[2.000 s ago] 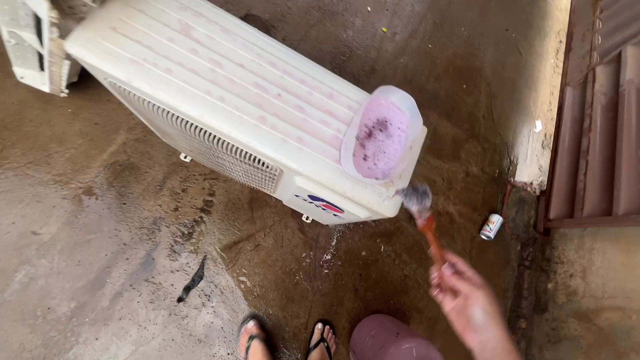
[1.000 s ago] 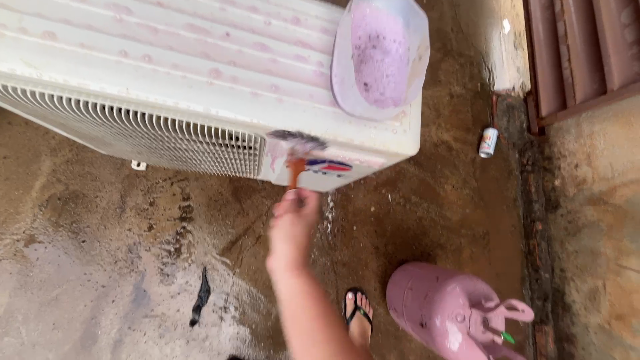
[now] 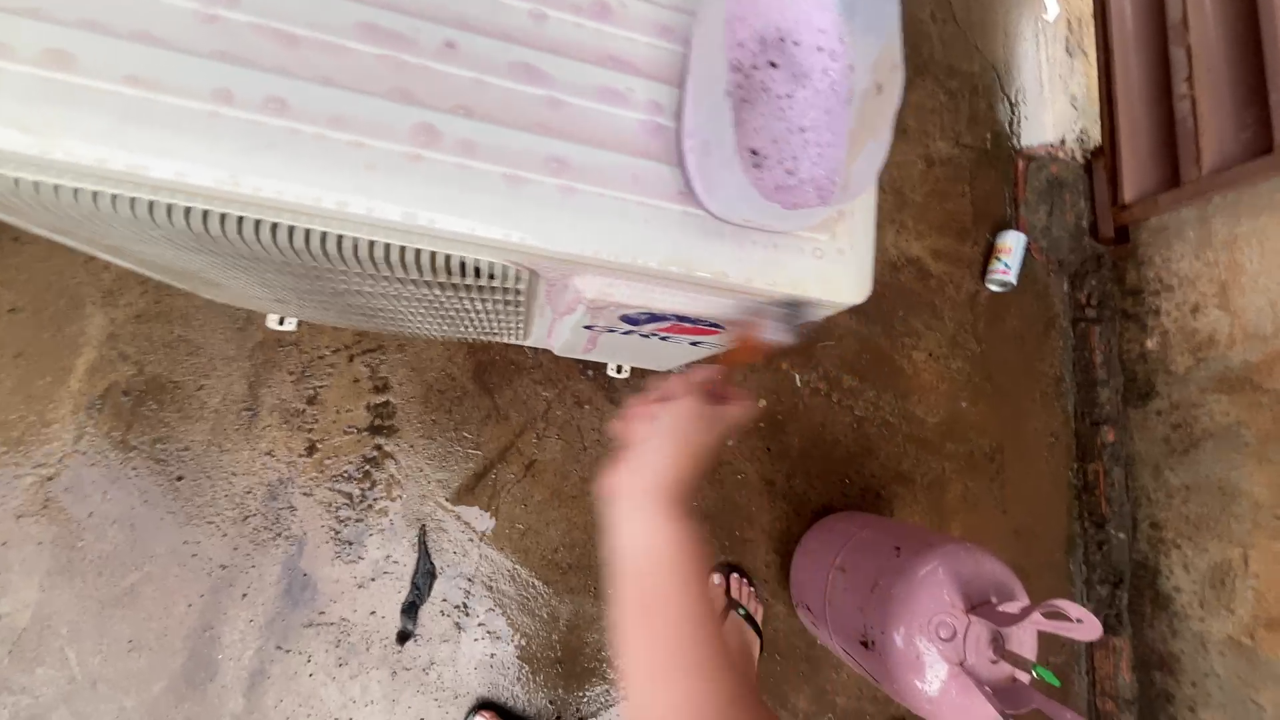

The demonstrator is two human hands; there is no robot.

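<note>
My right hand [image 3: 680, 420], blurred by motion, grips the orange handle of a paintbrush [image 3: 760, 335]. The brush head is at the front panel of a white Gree air conditioner outdoor unit [image 3: 400, 200], just right of its logo. Pink-purple liquid streaks and droplets mark the ribbed top and the front panel. On the unit's right end rests a translucent plastic container [image 3: 710, 170] holding foamy purple liquid with dark specks [image 3: 790, 110]. The front grille [image 3: 380, 275] lies to the left of the brush. My left hand is not in view.
A pink refrigerant cylinder [image 3: 900, 610] stands at the lower right beside my sandalled foot [image 3: 740, 605]. A can [image 3: 1005, 260] lies near the wall and brown metal shutter [image 3: 1190, 100]. A black scrap [image 3: 418, 585] lies on the wet concrete floor [image 3: 250, 560].
The brush in my right hand has moved rightward along the front panel, from between grille and logo to the logo's right side. The view has come closer to the unit since the first frame.
</note>
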